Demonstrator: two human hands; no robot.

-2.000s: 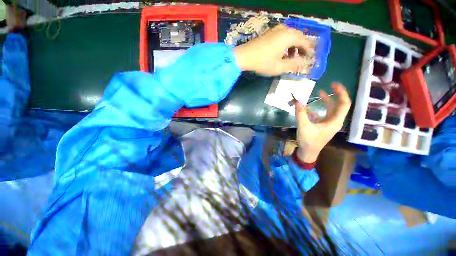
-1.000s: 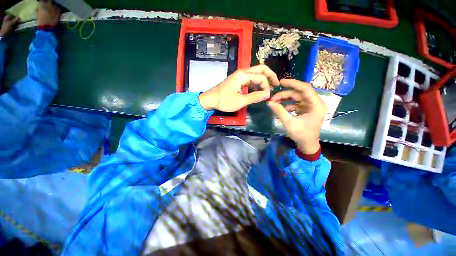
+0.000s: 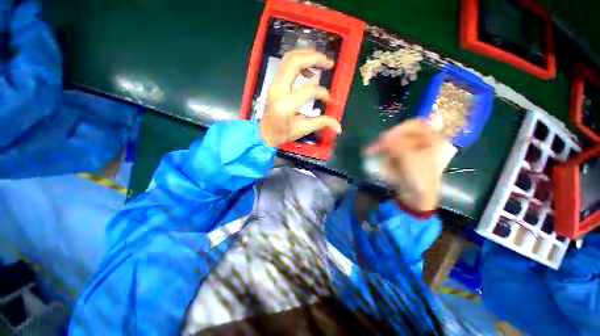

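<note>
An open black tablet unit [image 3: 279, 41] with a white battery lies in a red frame [image 3: 352, 49] at upper centre. My left hand [image 3: 289, 102] is over the tablet and frame, fingers spread and curved, with no part visible in it. It hides much of the battery. My right hand [image 3: 414, 164] is blurred, right of the frame and below the blue bin [image 3: 482, 108]; what it holds, if anything, cannot be told. Pale small parts [image 3: 454, 108] fill the bin. A white card [image 3: 450, 155] is partly hidden behind my right hand, with a thin tool [image 3: 462, 170] beside it.
A cream pile [image 3: 395, 64] and dark specks [image 3: 393, 105] lie between frame and bin. A white compartment tray [image 3: 497, 197] is at right, with a red-framed tablet [image 3: 567, 200] on its edge. More red frames [image 3: 468, 26] stand beyond. A person's blue sleeve [image 3: 29, 52] is at far left.
My hands were together between frame and bin and have parted. My left hand is now over the tablet. My right hand is separate and blurred. The view has tilted.
</note>
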